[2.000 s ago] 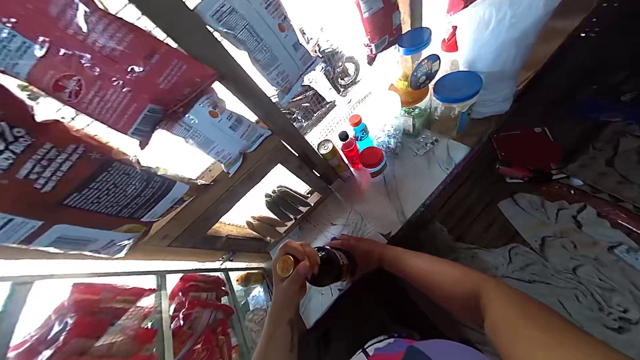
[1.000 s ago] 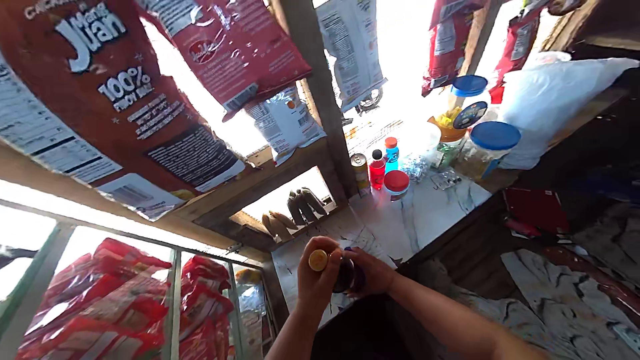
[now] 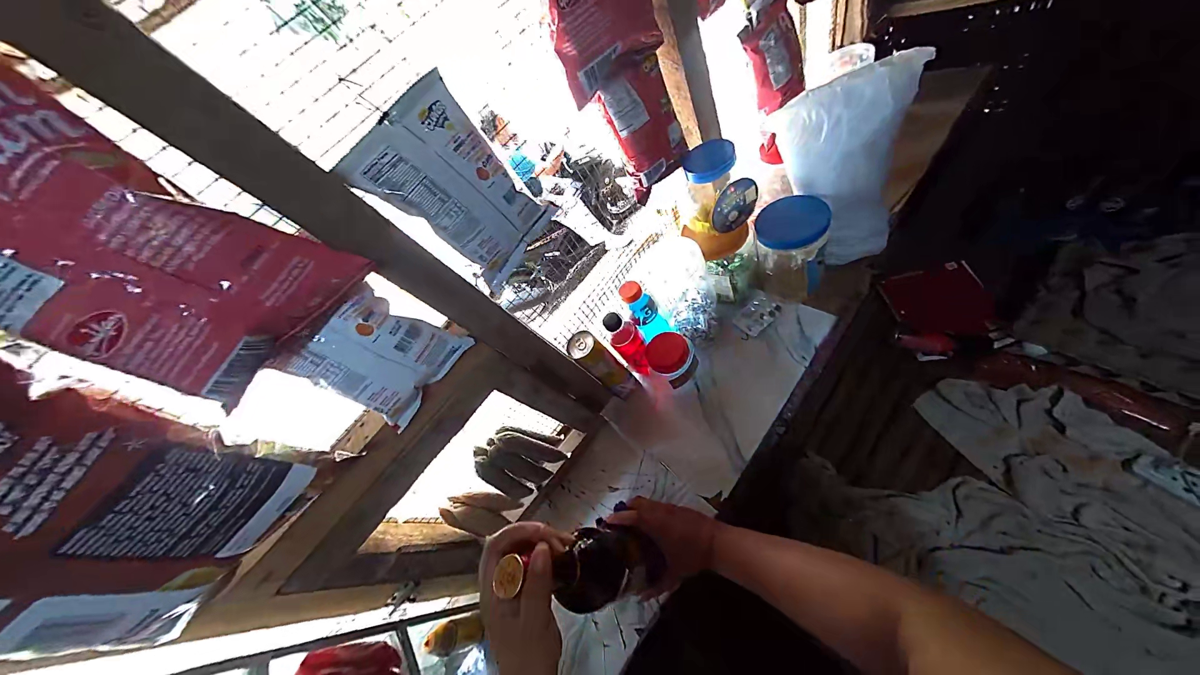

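A dark glass bottle (image 3: 592, 572) with a gold cap (image 3: 509, 576) lies tilted between my two hands, its cap toward the lower left. My left hand (image 3: 527, 581) is closed around the neck just below the cap. At the other end, my right hand (image 3: 667, 542) grips the bottle's body. Both hands are over the near end of a marbled white counter (image 3: 722, 412). Beyond them on it stand a can (image 3: 592, 356), a red bottle (image 3: 628, 345), a blue bottle (image 3: 647, 314) and a red-lidded jar (image 3: 671, 358).
Blue-lidded plastic jars (image 3: 793, 234) and a white plastic bag (image 3: 844, 150) stand at the counter's far end. Snack packs (image 3: 178, 291) hang at the left from wooden framing (image 3: 234, 159). Long dark vegetables (image 3: 514, 459) show in the opening. Crumpled patterned cloth (image 3: 1059, 497) lies at the right.
The view has shifted and tilted since a second ago. Both hands stay on the bottle throughout.
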